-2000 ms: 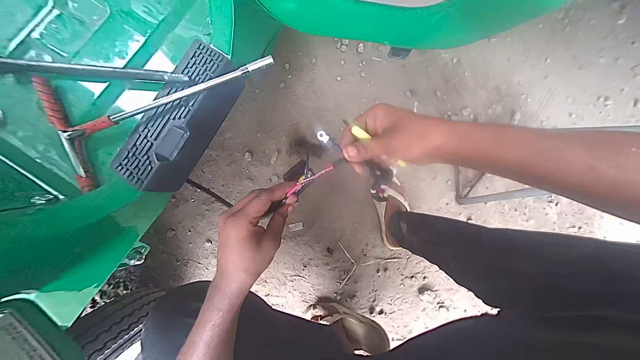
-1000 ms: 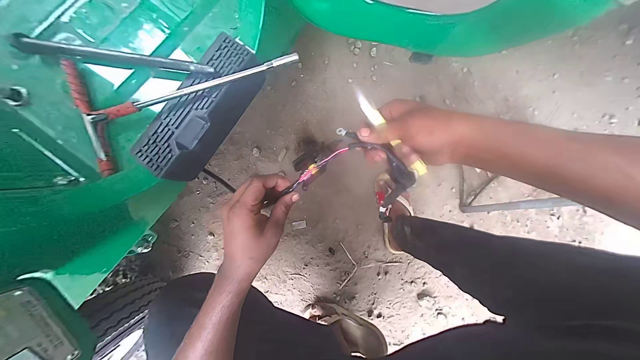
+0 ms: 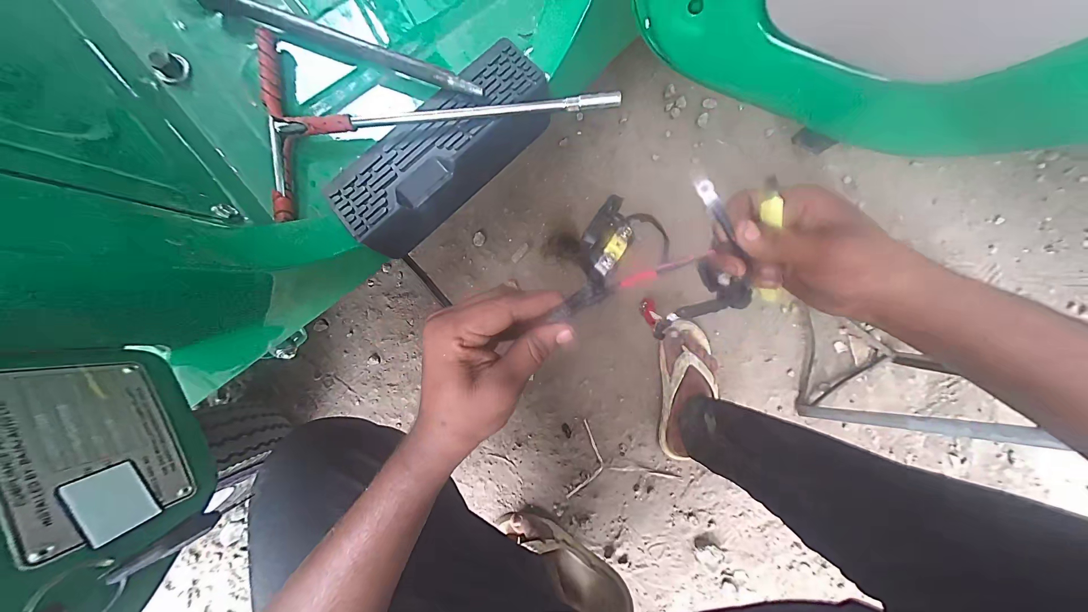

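My left hand (image 3: pixel 489 361) pinches a black-wrapped cable (image 3: pixel 586 299) between thumb and fingers. From it a red wire (image 3: pixel 650 274) runs across to my right hand (image 3: pixel 795 242), which grips the wire's other end together with a yellow-handled tool (image 3: pixel 771 211), its kind not clear. A metal ring terminal (image 3: pixel 705 191) sticks up from the right fingers. Black taped cable (image 3: pixel 714 304) hangs below that hand, with a red-covered end (image 3: pixel 649 313) above my foot. Between the hands is a black fuse holder or similar part (image 3: pixel 612 242) with a yellow piece. Motion blurs the wires.
A T-handle socket wrench (image 3: pixel 484 110) with red-wrapped grips and a metal bar (image 3: pixel 357 51) lie across the green vehicle body and its black ribbed pedal (image 3: pixel 425 170). A green curved panel (image 3: pixel 850 110) is at upper right. A metal frame (image 3: pixel 926 422) stands on the dirt at right.
The pale blade-like tip seen above my right hand one second ago no longer shows plainly. The black part with the yellow piece now shows separately between the hands. Both hands still hold the wiring.
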